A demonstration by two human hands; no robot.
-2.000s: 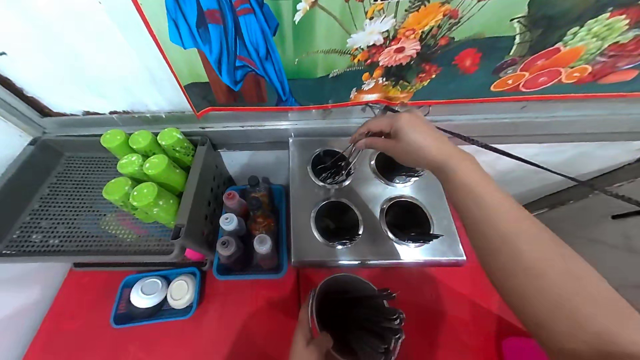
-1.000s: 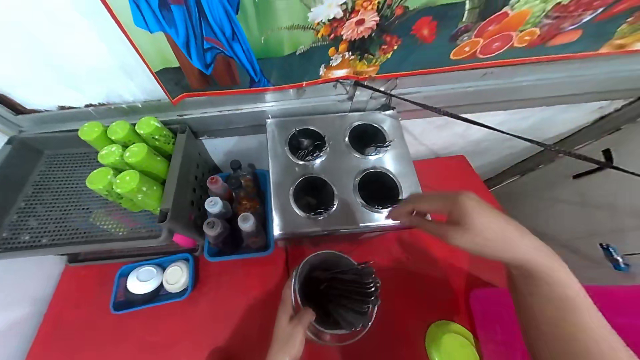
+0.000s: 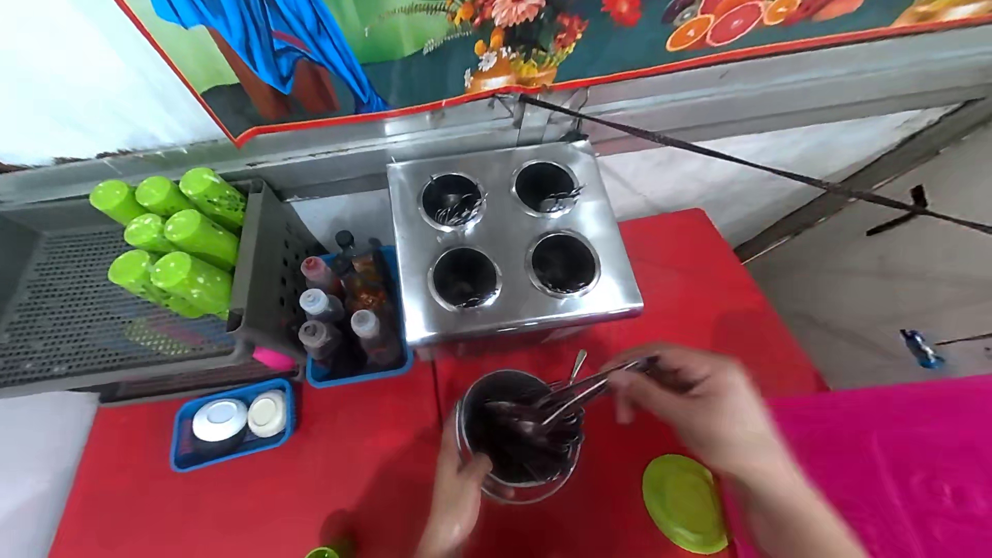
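Observation:
My left hand [image 3: 457, 480] grips the rim and left side of a round container [image 3: 535, 493] that holds metal cutlery. Over its right side, my right hand [image 3: 690, 395] has its fingers closed on the handles of several metal spoons [image 3: 577, 401], whose bowls lie inside the container. Behind it stands a stainless steel cutlery holder [image 3: 504, 232] with round openings. Some cutlery shows in its back openings; the contents of the front ones are dark and hard to make out.
A blue basket [image 3: 359, 380] of sauce bottles stands left of the holder, beside a grey crate [image 3: 260, 256] with green cups [image 3: 194, 279]. A small blue tray [image 3: 186, 463] holds round lidded containers. A green plastic lid or dish [image 3: 683, 504] lies at front right. A dark strap [image 3: 736, 160] crosses behind.
My right hand has moved from the holder's back openings, past its front right corner, to the container, and now holds spoons. My left hand stays on the container.

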